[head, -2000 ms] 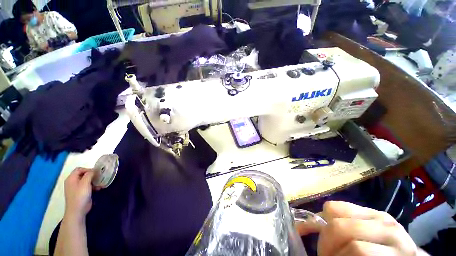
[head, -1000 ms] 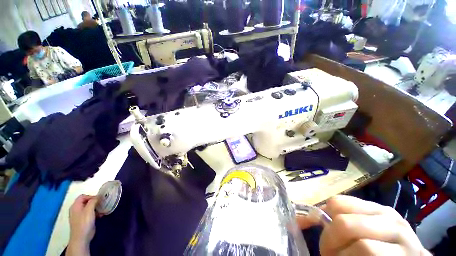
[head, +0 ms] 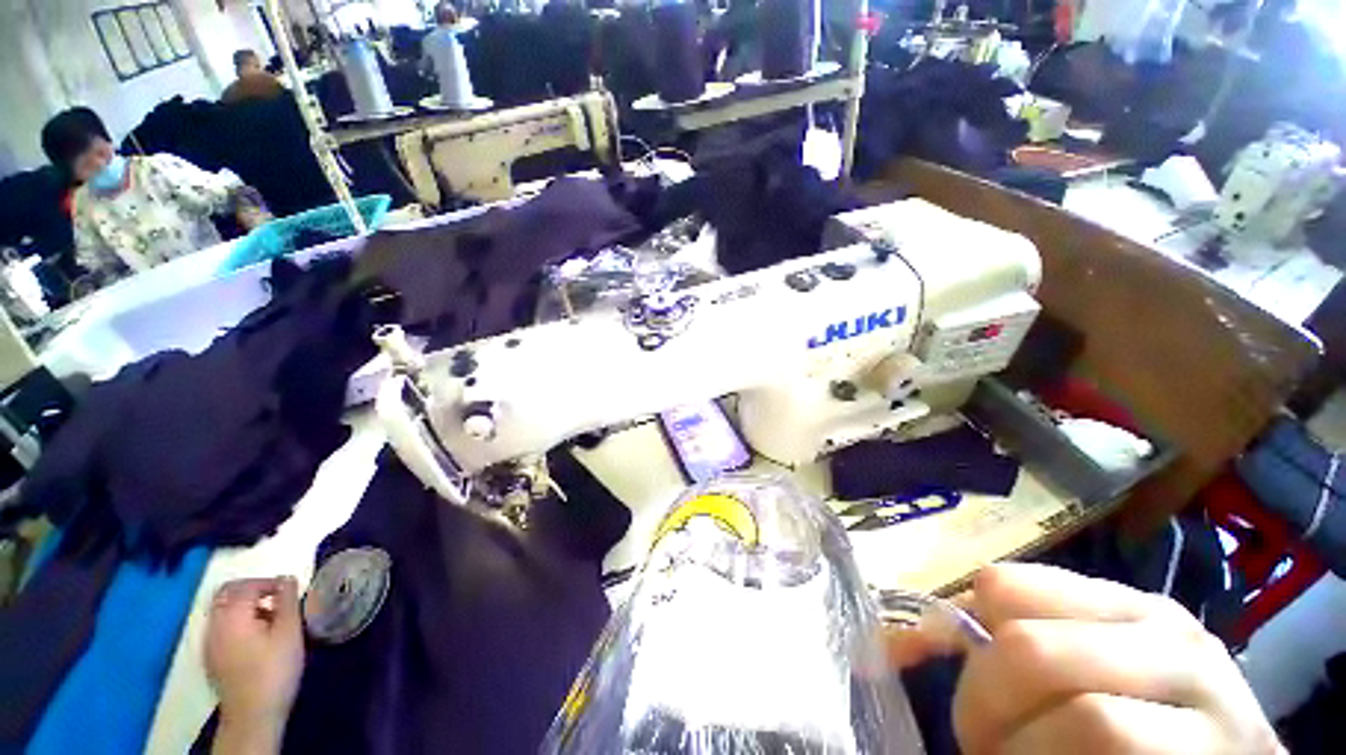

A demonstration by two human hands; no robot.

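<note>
My right hand is closed around the handle of a large clear mug with a yellow mark, close to the camera. The mug is tilted and its lower part in the picture is cut off by the edge. My left hand holds a round clear-grey mug lid at its rim, over the cloth's left side. A dark purple garment panel lies under the needle area of the white JUKI sewing machine.
A lit smartphone lies under the machine arm. Thread snips lie beside a folded dark cloth. Dark cut pieces are heaped at the left above blue cloth. A masked person sits at the back left.
The view has tilted up, showing more of the background. My left hand and the lid have moved slightly lower in the picture, and the lid is turned more face-on. The mug stays held close to the camera.
</note>
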